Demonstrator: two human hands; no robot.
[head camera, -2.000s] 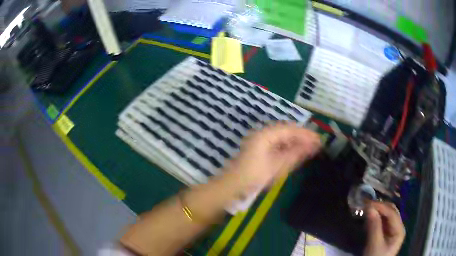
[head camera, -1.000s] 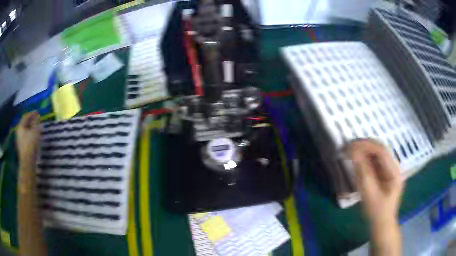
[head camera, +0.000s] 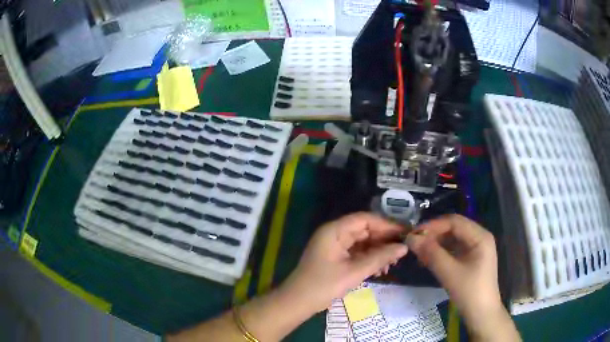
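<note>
My left hand (head camera: 351, 252) and my right hand (head camera: 461, 257) meet fingertip to fingertip just below the round gauge (head camera: 399, 204). They pinch a small part (head camera: 419, 233) between them, mostly hidden by the fingers. The black hand-lever fixture (head camera: 435, 73) stands behind, with its silver clamp head (head camera: 408, 167) above the gauge. The left tray (head camera: 261, 220) holds rows of dark parts, one with a silvery spot. The right tray (head camera: 558, 200) shows mostly pale slots, with several dark parts at its near right corner.
A back tray (head camera: 318, 73) has several dark parts at its left edge. A printed form (head camera: 401, 320) with a yellow note (head camera: 361, 304) lies under my hands. A yellow sticky note (head camera: 178, 89) and crumpled clear plastic (head camera: 189, 40) lie behind the left tray. A taller stack (head camera: 595, 100) stands far right.
My left hand has come from the left tray and my right hand from the right tray, meeting before the fixture. The view has shifted, with the fixture now right of centre.
</note>
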